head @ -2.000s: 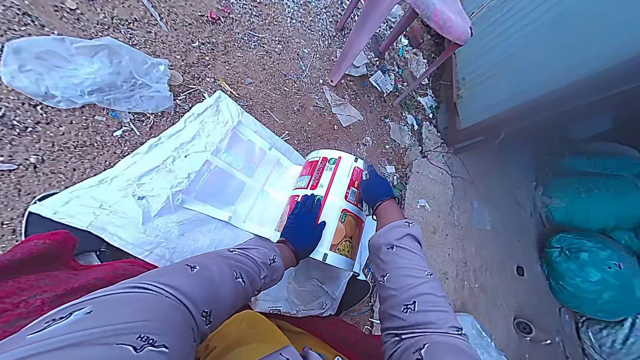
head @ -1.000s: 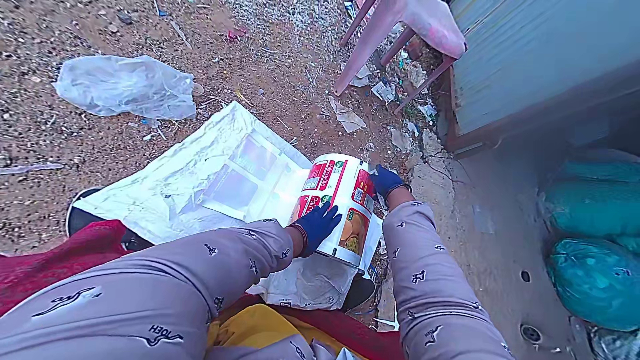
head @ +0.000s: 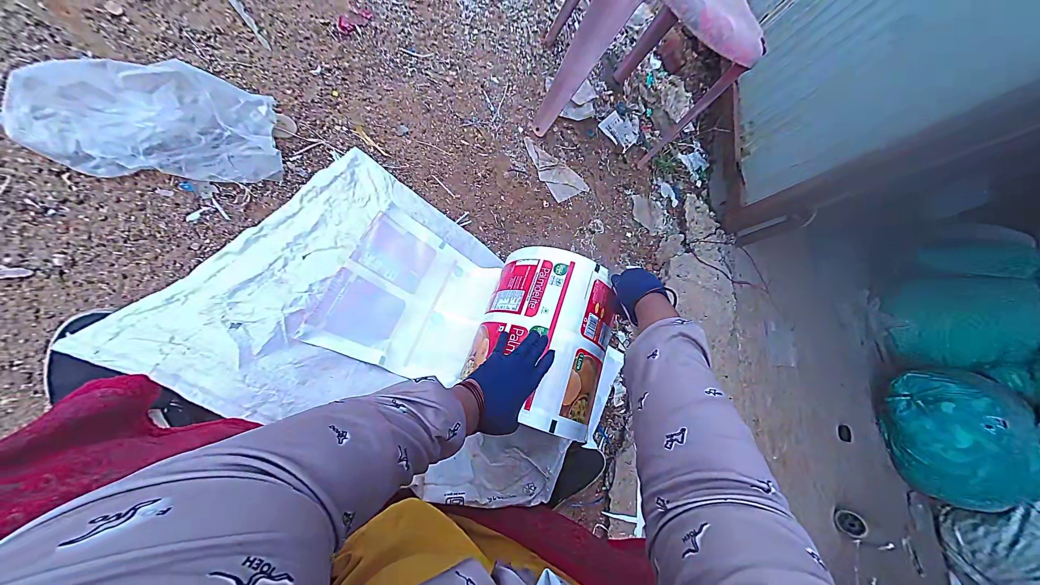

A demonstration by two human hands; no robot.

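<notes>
A roll of printed plastic packaging film [head: 561, 301], red and white with food pictures, lies across my lap on a white woven sheet [head: 268, 268]. Its loose end [head: 382, 284] stretches to the left over the sheet, with the pale back side up. My left hand [head: 508, 382], in a blue glove, rests on the roll's near left part with the fingers spread. My right hand [head: 640, 292], also blue-gloved, is at the roll's far right end, its fingers curled and partly hidden; its grip cannot be made out.
A crumpled clear plastic bag [head: 146, 118] lies on the gravelly ground at the upper left. The legs of a pink plastic chair [head: 585, 69] stand ahead, near scraps of litter. Green filled bags [head: 959, 439] sit on the concrete at right, beside a metal panel [head: 877, 97].
My left hand lay flat further up the roll at first, then shifted toward its lower edge. It stays on the film. The right hand remains by the roll's far right end.
</notes>
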